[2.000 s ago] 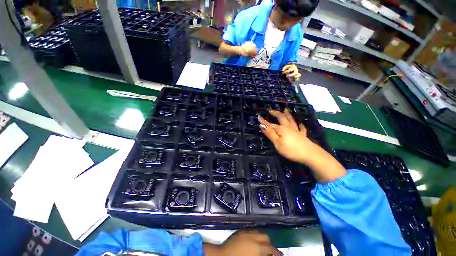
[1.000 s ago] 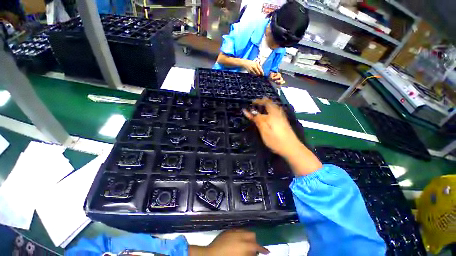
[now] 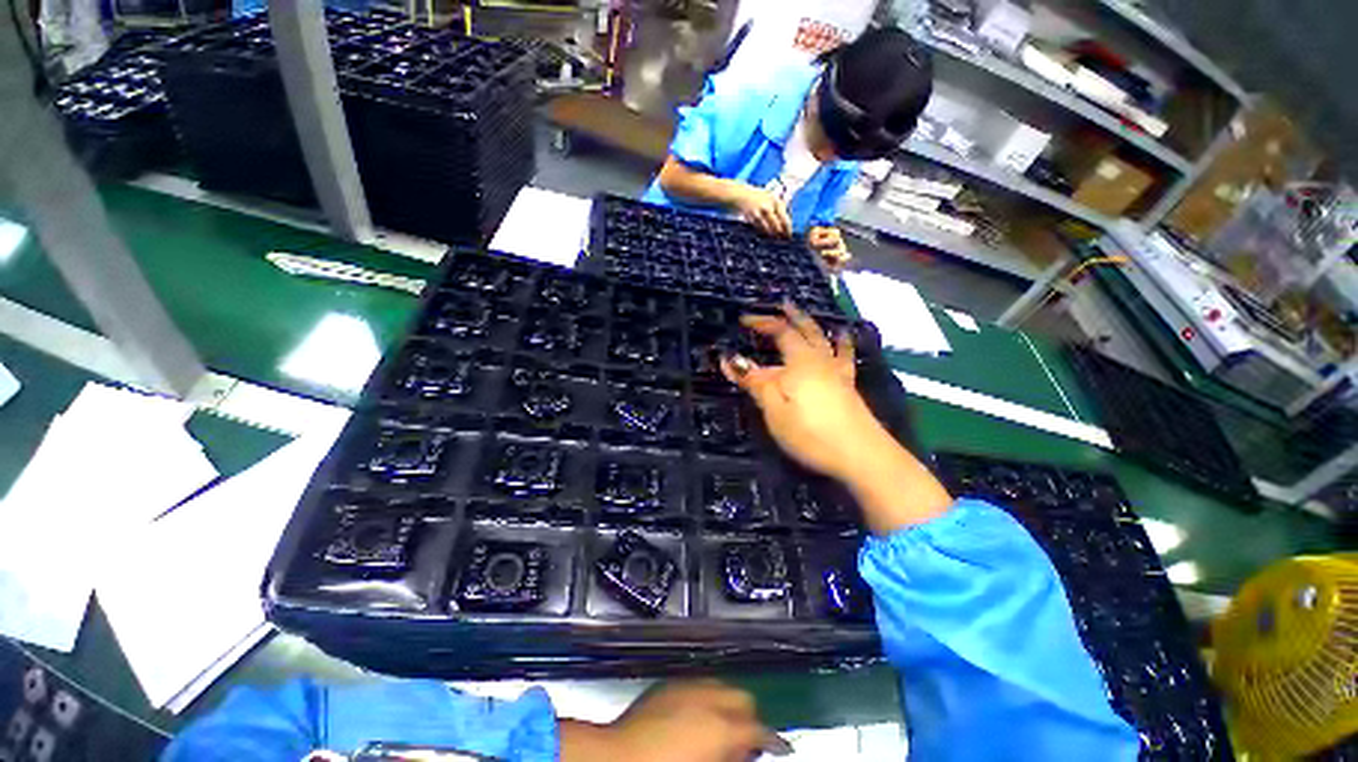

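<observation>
A black blister tray (image 3: 432, 593) lies on top of a tray stack in front of me. Most of its pockets hold a squarish black component (image 3: 636, 569) with a round ring; some sit skewed. My right hand (image 3: 804, 390) reaches over the tray's back right part, fingers spread and bent down at a pocket; whether they grip a component cannot be told. My left hand (image 3: 688, 725) is low at the front edge of the stack, partly cut off by the picture's edge, beside a white sheet (image 3: 842, 743). Whether it holds anything cannot be told.
Loose white sheets (image 3: 104, 484) lie at left. A second tray stack (image 3: 1110, 596) and a yellow fan (image 3: 1296, 655) are at right. A person in a blue smock works behind another tray (image 3: 708, 250). Tall tray stacks (image 3: 432, 149) and grey uprights (image 3: 320, 127) stand at back left.
The view has shifted, moving the tray slightly left in the picture. My right hand stays over the back right pockets; its fingers bunched, then spread again. My left hand stays low in front.
</observation>
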